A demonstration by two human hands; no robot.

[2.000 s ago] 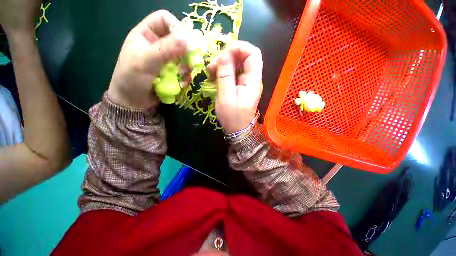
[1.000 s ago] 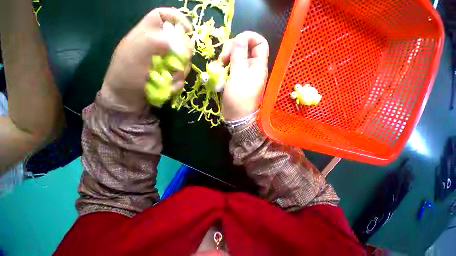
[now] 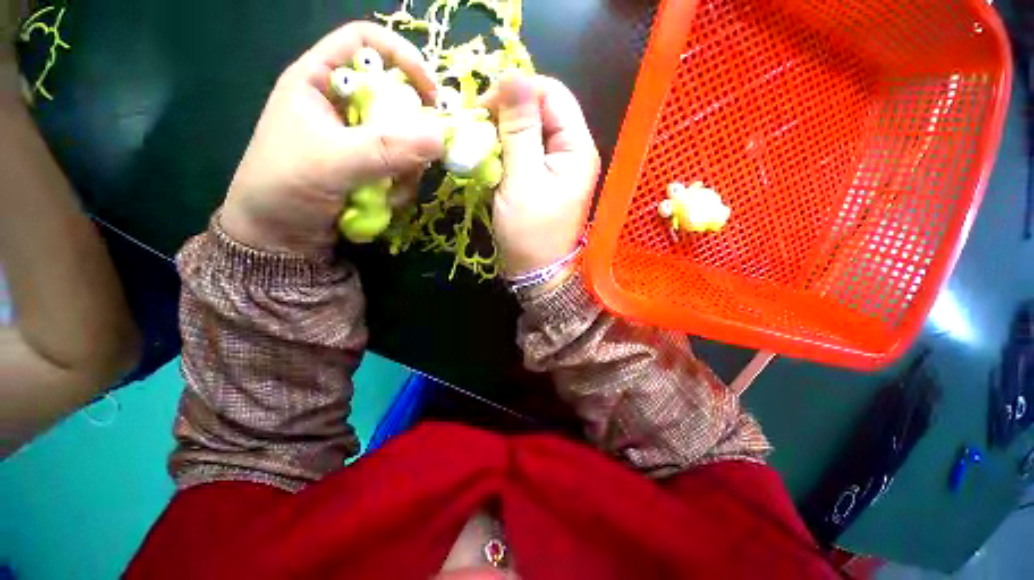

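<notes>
My left hand is closed around yellow-green moulded figures; one with white eye-like balls shows above the thumb, and a yellow-green lump shows below the palm. My right hand pinches another figure with a whitish belly, between the two hands. Lacy yellow-green flash waste lies behind and below the fingers. It also stretches up to the top edge. The fingers hide where figure and waste join.
An orange-red perforated basket stands on the right, with one pale-yellow figure inside. Black straps and blue-handled nippers lie at lower right. Another person's arm is at left, near a waste piece.
The figures in my left hand have turned, so that white eye balls now show at the top. The piece between my hands has moved slightly up and left. The other person's arm has shifted.
</notes>
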